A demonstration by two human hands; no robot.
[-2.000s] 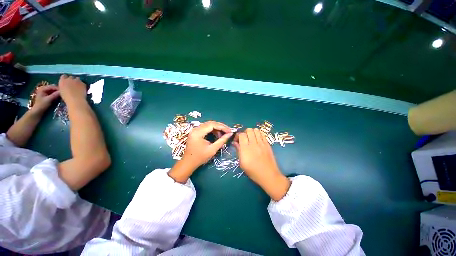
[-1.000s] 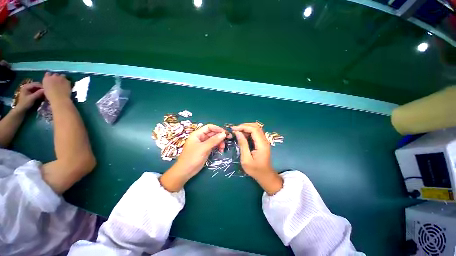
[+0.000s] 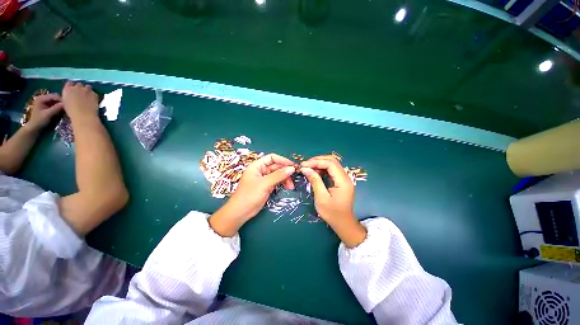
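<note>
My left hand (image 3: 259,182) and my right hand (image 3: 333,192) meet fingertip to fingertip over the bench. A very small part (image 3: 297,169) is pinched between them; it is mostly hidden by the fingers and too small to name surely. A loose pile of gold and copper-coloured connector pieces (image 3: 222,168) lies left of my left hand. A smaller group of them (image 3: 357,173) lies right of my right hand, partly covered by it. Thin silver pins (image 3: 286,204) lie scattered below and between my hands.
A zip bag of pins (image 3: 151,126) and a white scrap (image 3: 111,105) lie at upper left. Another person's forearm (image 3: 95,159) reaches over the bench at left. A green conveyor belt (image 3: 305,57) runs beyond the pale teal edge. A yellowish roll (image 3: 547,151) and white machine (image 3: 540,209) stand at right.
My right hand has turned from lying knuckles-up to a fingertip pinch facing my left hand. The hands stay together over the pins. The camera view has shifted slightly.
</note>
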